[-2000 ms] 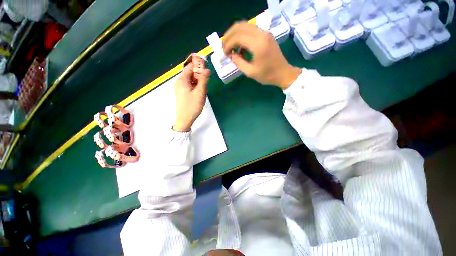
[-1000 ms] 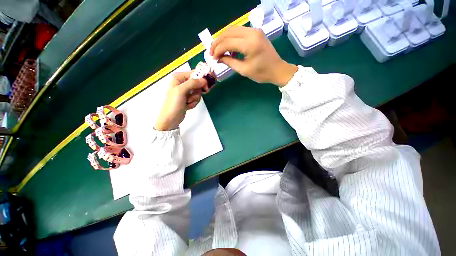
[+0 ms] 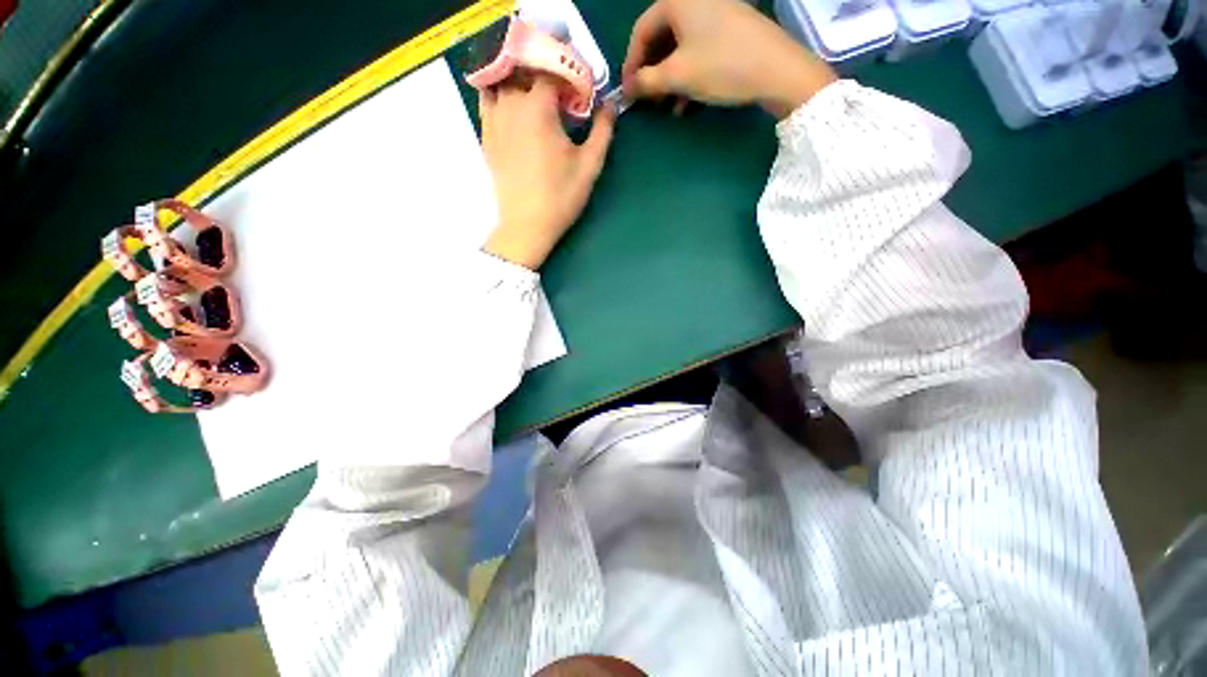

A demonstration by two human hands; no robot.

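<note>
My left hand [image 3: 540, 165] holds a pink smartwatch [image 3: 530, 53] by its strap, at the far edge of the white sheet. My right hand [image 3: 708, 53] is just to the right, thumb and finger pinched on a small pale tab [image 3: 617, 101] near the strap end; my left fingertips are close to it too. A white display stand [image 3: 579, 29] shows partly behind the watch, cut by the top edge. Several pink watches [image 3: 219, 308] stand in a cluster on the left part of the white sheet [image 3: 357, 265].
Rows of white display stands [image 3: 1066, 60] stand on the green bench [image 3: 662, 291] at the upper right. A yellow stripe [image 3: 331, 103] runs along the bench's far side, with a darker green strip beyond. The bench's near edge lies close to my body.
The view has shifted, so the bench items sit further left and higher. My left hand has turned the watch, spreading its strap towards my right hand. My right hand has moved off the stand to the strap end.
</note>
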